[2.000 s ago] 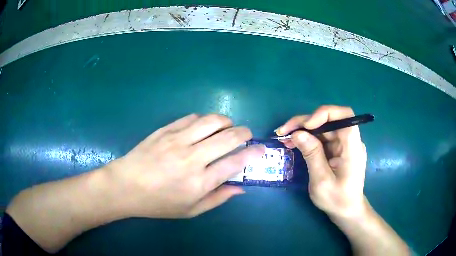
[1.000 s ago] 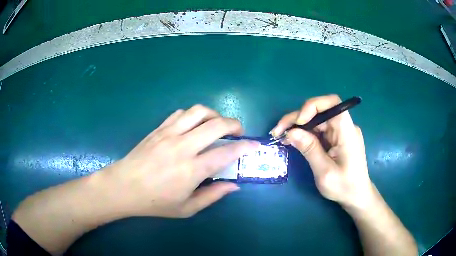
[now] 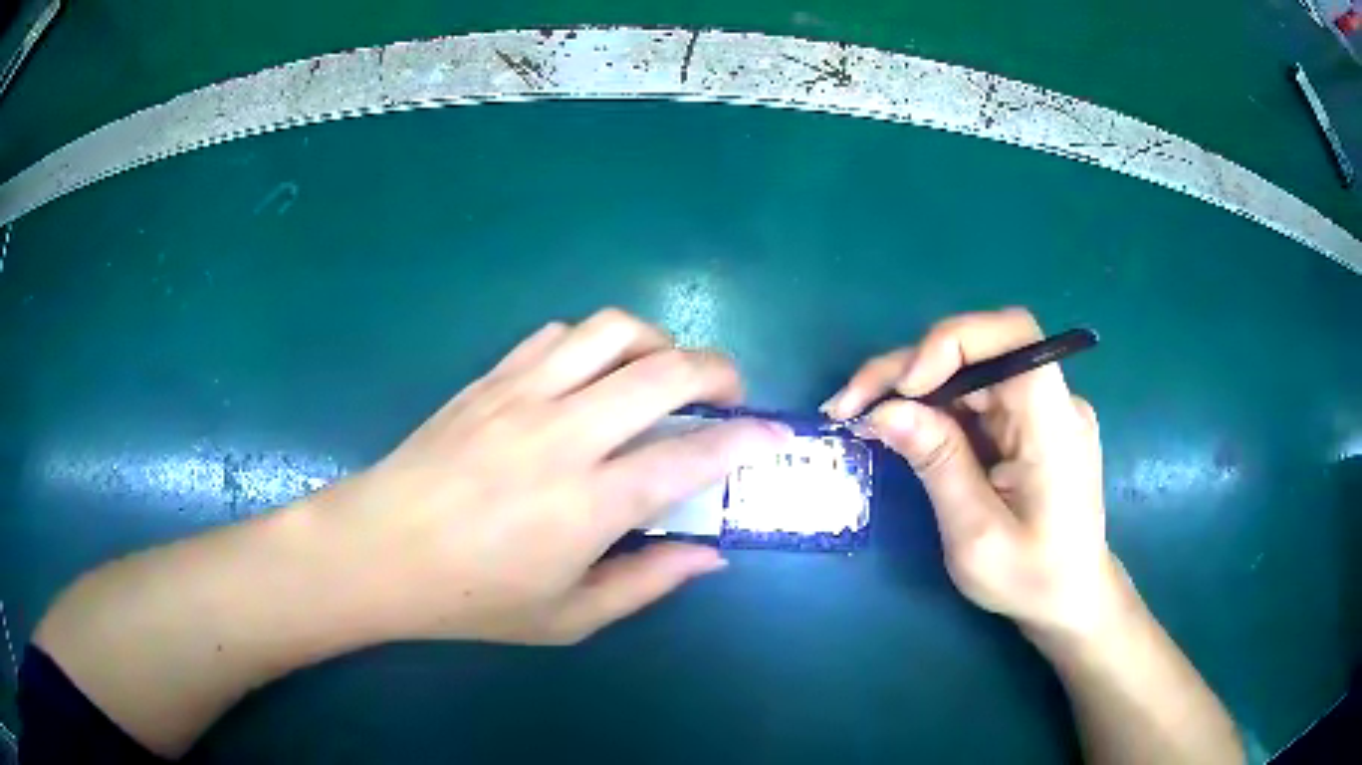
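A half-assembled phone unit (image 3: 866, 541) lies flat on the green worktop, its dark blue rim around a glaring white circuit board (image 3: 796, 487) at the right end. A pale grey smooth part (image 3: 690, 513) shows at its left end, partly under my fingers. My left hand (image 3: 515, 486) lies over the left end and holds the unit between fingers and thumb, one fingertip on the board's edge. My right hand (image 3: 993, 463) holds black tweezers (image 3: 1023, 359) like a pen, tips at the unit's far edge. The tips are too small to make out.
The green worktop (image 3: 448, 239) is shiny. A scuffed pale metal strip (image 3: 598, 63) curves across the far side, with another green surface beyond. A thin pale object (image 3: 1323, 126) lies at the far right, and another pale edge shows at the far left corner.
Against one second ago, my right hand and the tweezers have shifted slightly right, and the tweezers lie flatter. The unit has shifted slightly right. My left hand keeps its hold.
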